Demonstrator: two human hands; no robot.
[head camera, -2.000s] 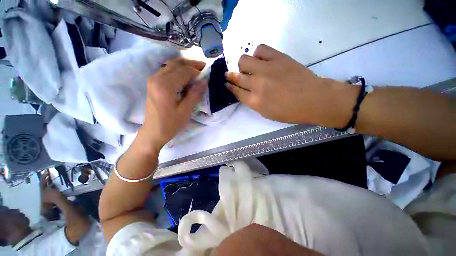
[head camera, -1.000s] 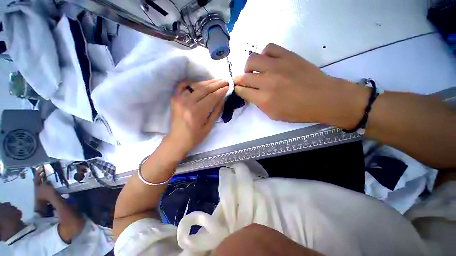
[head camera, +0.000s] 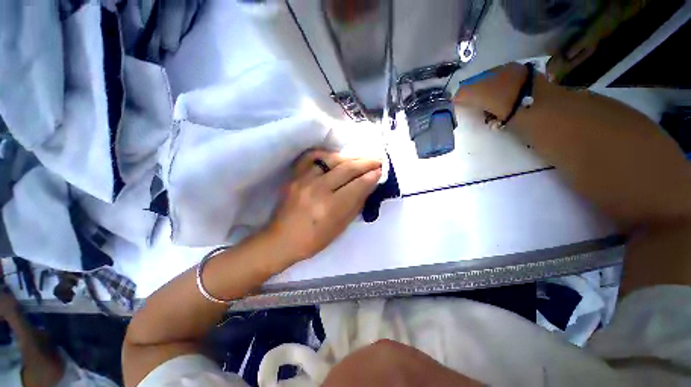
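Observation:
The light grey fabric panel (head camera: 235, 170) lies left of the sewing point, its right end under the bright light by the needle. A navy piece (head camera: 383, 193) shows at its right edge. My left hand (head camera: 326, 200) holds this edge with fingers together, just in front of the needle area; its thumb is hidden. My right hand (head camera: 492, 94) is behind and right of the grey-blue attachment (head camera: 432, 128); its fingers are mostly hidden by the machine parts, so its grip does not show.
Heaped grey pieces with navy edges (head camera: 60, 98) lie at the left. The sewing machine head (head camera: 356, 45) stands above the work. A measuring tape (head camera: 424, 281) runs along the table's front edge. Another person's arm (head camera: 34, 348) shows at lower left. Grey and navy scraps (head camera: 580, 306) lie below right.
My right hand has left the fabric and moved up and right behind the attachment. My left hand stays at the fabric edge. The view has shifted, showing more of the machine head.

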